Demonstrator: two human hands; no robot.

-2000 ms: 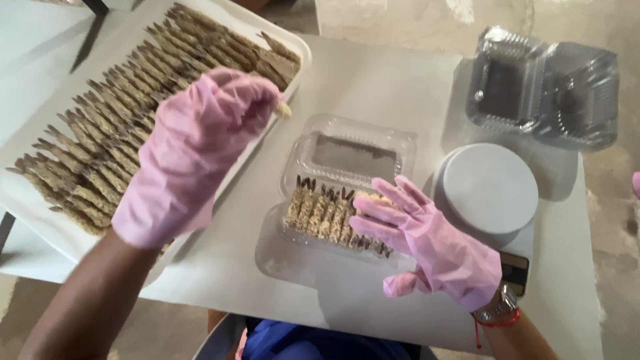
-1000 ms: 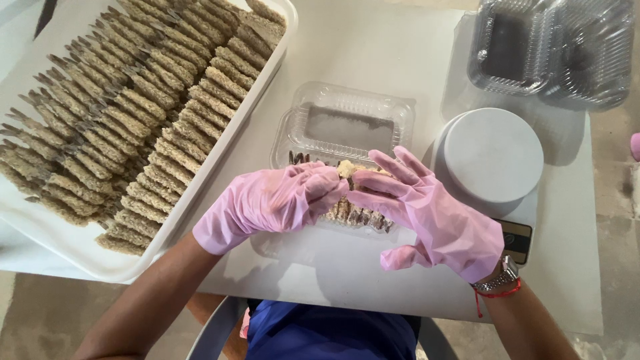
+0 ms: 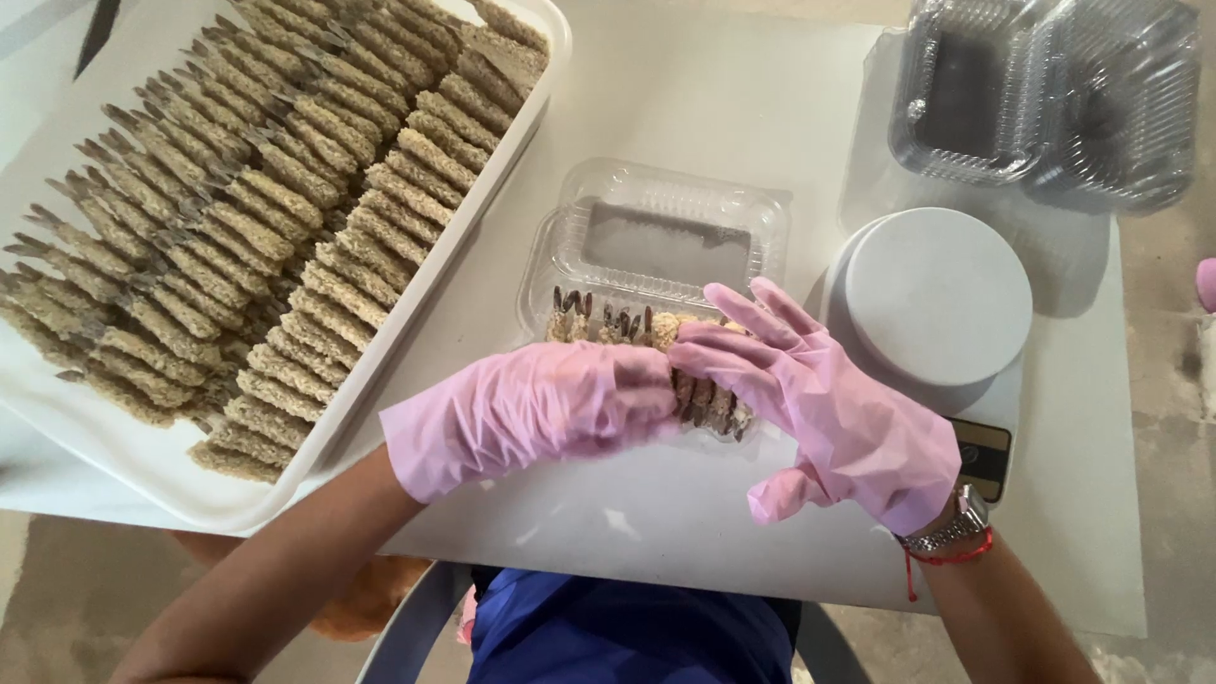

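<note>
Breaded shrimp (image 3: 617, 323) with dark tails lie side by side in the lower half of a clear plastic clamshell container (image 3: 665, 233), whose lid lies folded back. Over the front of this row is my left hand (image 3: 541, 408), in a pink glove, with curled fingers; whether they grip a shrimp is hidden. My right hand (image 3: 826, 408), also gloved in pink, has its fingers spread, and the fingertips rest at the shrimp on the container's right side. At the left, a white plastic tray (image 3: 380, 370) holds long rows of breaded shrimp (image 3: 275, 199).
A round-topped white kitchen scale (image 3: 936, 294) stands right of the container, its panel partly behind my right wrist. Open clear clamshell containers (image 3: 1045, 104) lie at the back right, reaching past the table's edge. A bit of pink glove (image 3: 1206, 283) shows at the far right.
My left hand was above the tray with a small piece at its fingertips, then came to the container beside my right hand. It now sits lower over the shrimp row. The right hand stays near the container.
</note>
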